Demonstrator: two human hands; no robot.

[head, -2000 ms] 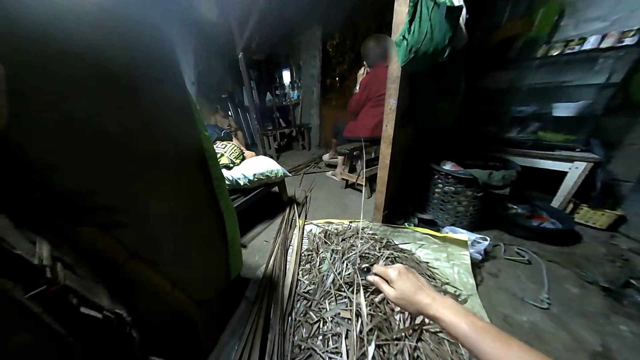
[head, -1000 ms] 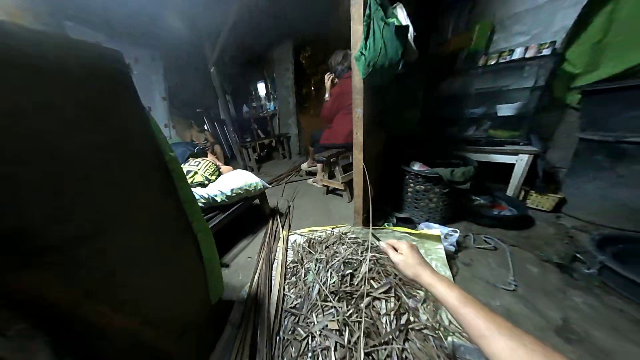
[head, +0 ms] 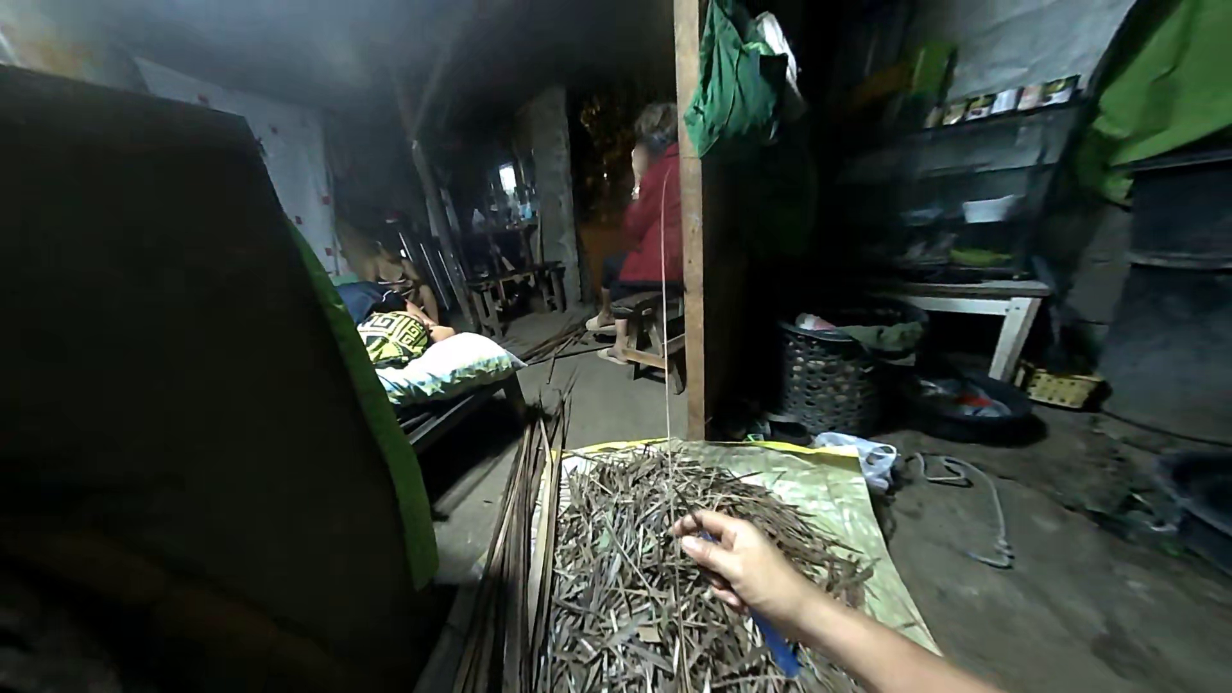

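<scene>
My right hand [head: 736, 563] is closed around a knife with a blue handle [head: 776, 647], whose end sticks out below the palm. Beside my fingertips a long thin strip [head: 665, 385] of plant fibre stands nearly upright. Below the hand lies a heap of short dry leaf scraps [head: 616, 597] on a pale green sheet with a yellow edge [head: 837, 481]. Long dry leaf strips [head: 505, 568] lie along the heap's left side. My left hand is outside the view.
A wooden post [head: 691, 289] rises beyond the sheet, with a person in red [head: 654, 226] seated behind it. Someone lies on a bed with a pillow [head: 452, 368] at left. A woven basket [head: 828, 380], a dark basin [head: 972, 409] and a rope [head: 996, 520] are at right.
The view has swung to the right. My right hand has shifted over the heap, and the knife's blue handle now shows below it.
</scene>
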